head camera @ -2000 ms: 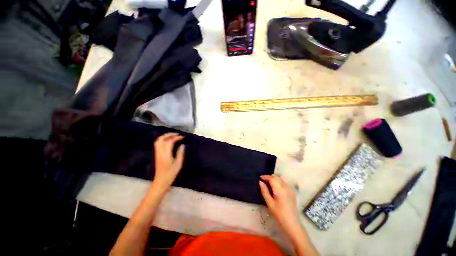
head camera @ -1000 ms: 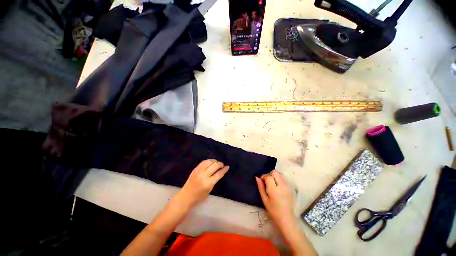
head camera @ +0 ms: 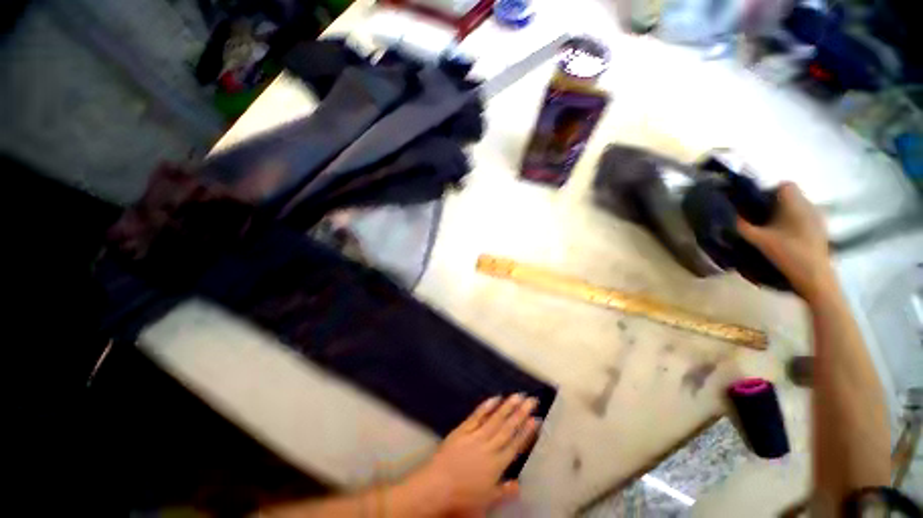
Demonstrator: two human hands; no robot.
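Observation:
The black-navy cloth band [head camera: 395,339] lies flat and slanting along the near side of the table, its hem end at the right. My left hand [head camera: 488,445] rests flat on that end, palm down, holding nothing. My right hand [head camera: 794,241] is around the black handle of the steam iron [head camera: 708,228], at the table's right. The iron is blurred and sits at or over its dark iron rest [head camera: 633,182]; I cannot tell if it is lifted.
A garment pile [head camera: 354,132] lies at the left. A smartphone [head camera: 562,137] leans on a jar. The ruler [head camera: 622,301] lies mid-table, with a black thread cone [head camera: 759,417] and speckled slab [head camera: 683,476] at right. The grey-green cone is mostly hidden behind my right forearm.
My right hand has left the cloth's end and taken hold of the iron. My left hand has moved right and flattened onto the hem end. The view has shifted and tilted.

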